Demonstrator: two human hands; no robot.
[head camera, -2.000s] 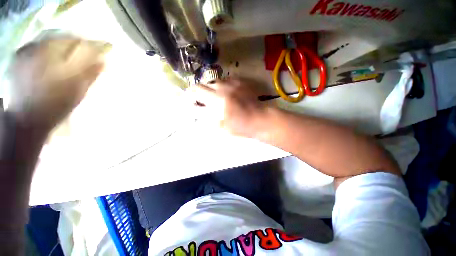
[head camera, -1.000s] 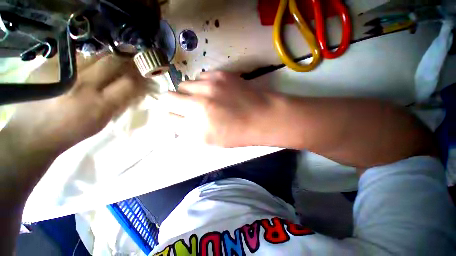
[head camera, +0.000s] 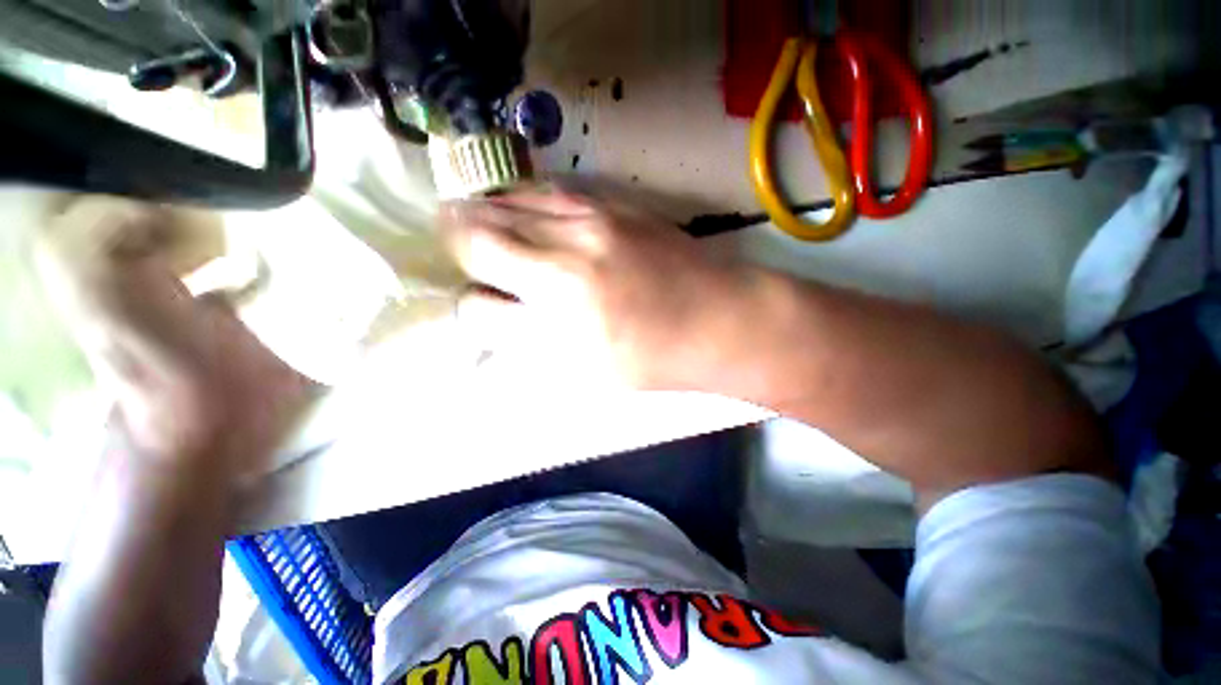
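Pale fabric (head camera: 321, 288) lies on the white tabletop between my hands and reaches the needle area, partly washed out. My left hand (head camera: 181, 328) is blurred at the left, its fingers curled on the fabric's left part. My right hand (head camera: 576, 274) is beside the cream ribbed knob (head camera: 479, 163), fingers bent and fingertips low at the fabric's right end. Whether they grip it is washed out. The dark machine parts (head camera: 449, 80) stand above the fabric. The presser foot and needle cannot be made out.
Scissors with yellow and red loops (head camera: 857, 147) lie on a red patch (head camera: 754, 54). Right of them are a thin greenish-yellow tool (head camera: 1038, 150) and a white cloth strip (head camera: 1122, 261). A dark blurred arm (head camera: 121, 154) crosses upper left. A blue basket (head camera: 301, 602) is below.
My left hand moved in to the needle area, then back out left and down, with fabric now spread between. My right hand stays by the knob. The view moved closer to the machine.
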